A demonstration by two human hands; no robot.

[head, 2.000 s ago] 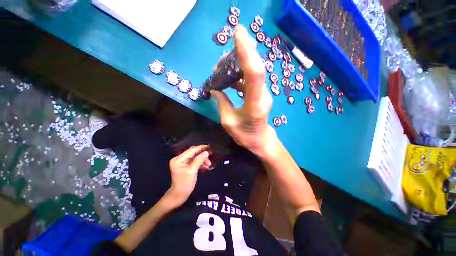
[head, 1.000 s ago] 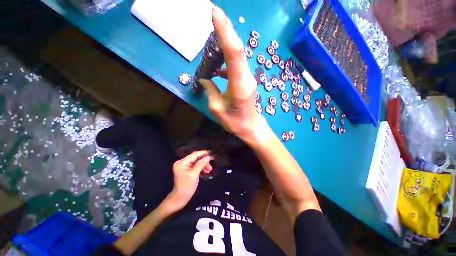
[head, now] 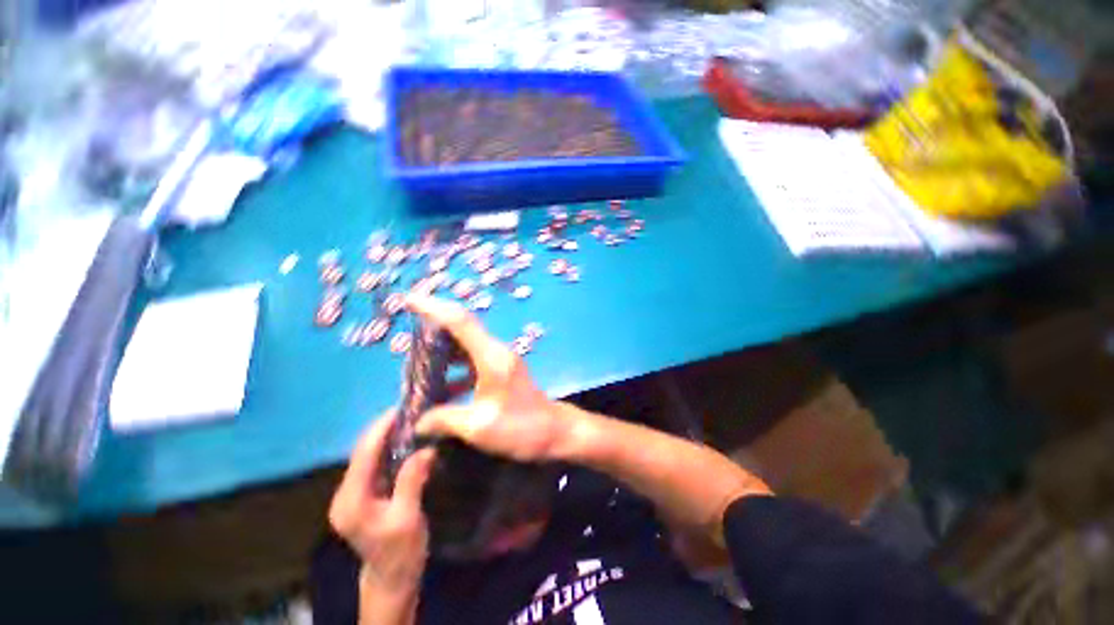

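Note:
A dark, ribbed stack of round metal pieces (head: 422, 381) is held upright between both hands, near the bench's front edge. My right hand (head: 498, 397) grips its upper part between thumb and fingers. My left hand (head: 389, 501) closes around its lower end. The far side of the stack is hidden by the fingers. Loose small round pieces (head: 484, 259) lie scattered on the blue-green bench (head: 635, 293) beyond the hands, some with reddish rings. The picture is blurred.
A blue tray (head: 538, 186) packed with dark brown stacks stands behind the loose pieces. A white sheet (head: 189, 357) lies left. A white slotted tray (head: 812, 195), a red tray (head: 770, 100) and a yellow bag (head: 965, 140) are at right. Crumpled clear plastic lies at the back.
The view has turned and the bench now runs across it. My left hand has come up from my lap onto the stack's lower end. The single pieces along the edge no longer show.

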